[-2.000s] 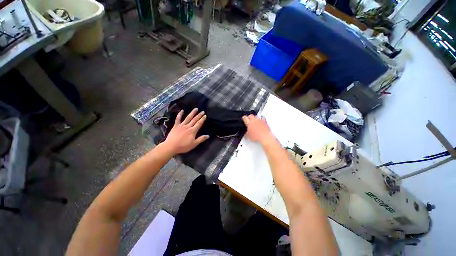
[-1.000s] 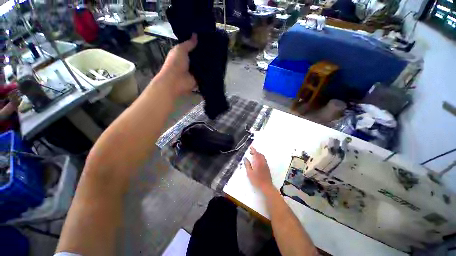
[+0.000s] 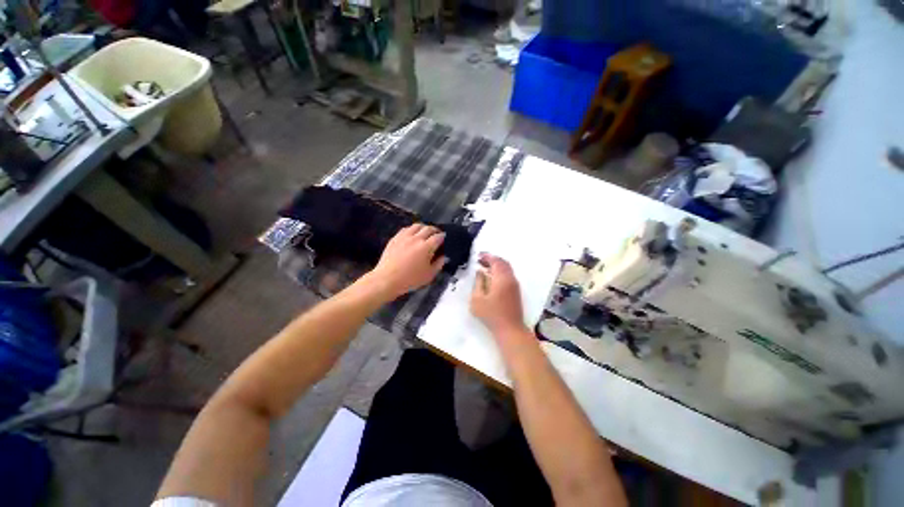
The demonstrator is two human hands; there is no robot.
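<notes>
A dark fabric piece (image 3: 347, 223) lies as a long strip over the plaid cloth cover (image 3: 426, 163), its right end at the edge of the white table. My left hand (image 3: 408, 259) rests on top of the fabric near its right end, fingertips showing and slightly apart. My right hand (image 3: 496, 295) is over the white table just right of the fabric, fingers bent. Whether it pinches something small cannot be told. A small white patch (image 3: 484, 210) shows at the fabric's upper right end.
The cream sewing machine (image 3: 734, 347) stands on the white table (image 3: 545, 193) at the right. A blue crate (image 3: 557, 84) and a brown wooden stool (image 3: 620, 94) are behind. A cream bin (image 3: 188, 104) is at the upper left. White bundled material (image 3: 734, 178) lies beside the wall.
My left hand has come down from the raised position with the dark fabric, which now lies stretched across the plaid cover. My right hand has stayed near the table's left part. The view has tilted down.
</notes>
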